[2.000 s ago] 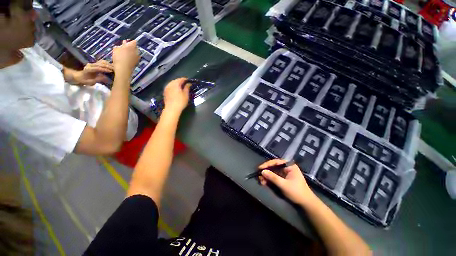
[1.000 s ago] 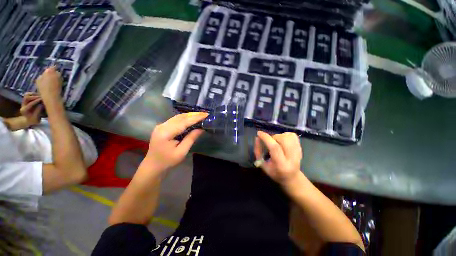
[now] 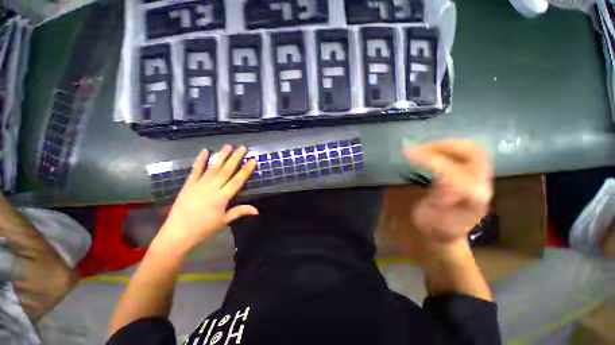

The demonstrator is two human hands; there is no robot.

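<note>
A die-cut sheet with a grid of small dark squares (image 3: 317,160) lies flat along the bench's front edge. My left hand (image 3: 216,185) rests palm down on the left part of it, fingers spread, gripping nothing. My right hand (image 3: 450,189) is blurred, to the right of the sheet at the bench edge. A short dark thing (image 3: 418,178) shows beside its fingers; I cannot tell if the hand holds it. The whitish tray (image 3: 263,118) with black phone-sized frames (image 3: 290,73) in its pockets lies behind the sheet.
A spare gridded sheet (image 3: 61,128) lies at the bench's left. An open brown cardboard box (image 3: 522,215) with dark shiny contents stands below the bench edge at right. A person's arm (image 3: 34,263) shows at lower left. A white fan base (image 3: 529,7) is cut off at top right.
The view has turned and moved closer to the bench. The sheet my left hand held raised now lies flat on the bench under that hand. My right hand has moved right, away from the left hand.
</note>
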